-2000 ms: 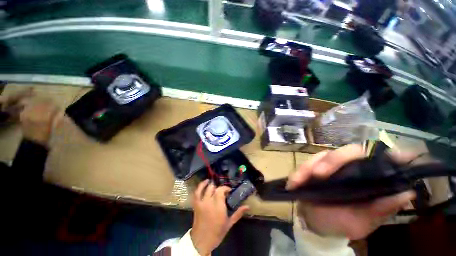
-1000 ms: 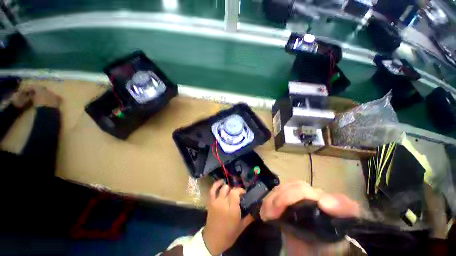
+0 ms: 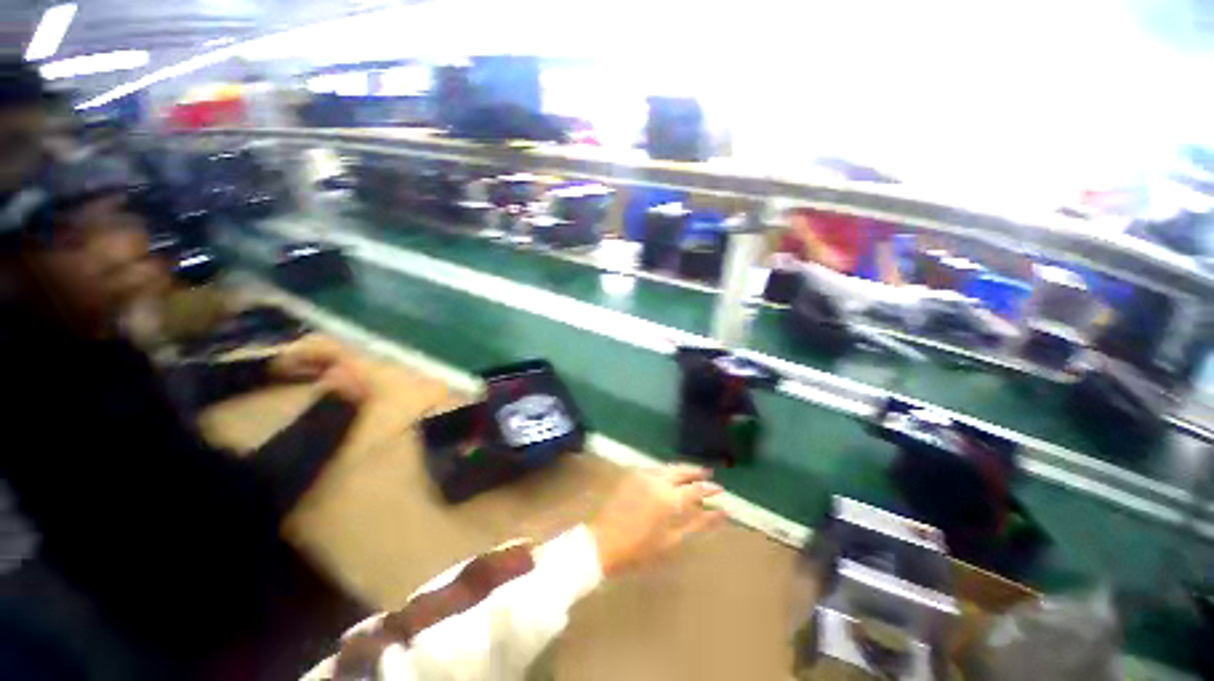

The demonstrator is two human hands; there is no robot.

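My left hand (image 3: 659,516) reaches over the bench near the belt's edge. It is blurred, palm down, fingers extended and apart, with nothing seen in it. An open black speaker housing (image 3: 499,432) with a silver speaker cone lies on the bench to the left of my hand. Another open black housing (image 3: 719,406) with a green spot sits on the green belt just beyond my fingers. My right hand and the screwdriver are out of the picture.
The screw feeder (image 3: 879,605) and a clear bag (image 3: 1058,639) stand at the lower right. More housings (image 3: 952,459) are on the green belt (image 3: 606,386), behind a pale rail. A person in dark clothes (image 3: 133,439) sits at the left, arms on the cardboard-covered bench (image 3: 400,545).
The view has swung up and left. My left hand has let go of the housing and moved towards the belt. That housing is gone from the bench front; my right hand and the screwdriver have left view.
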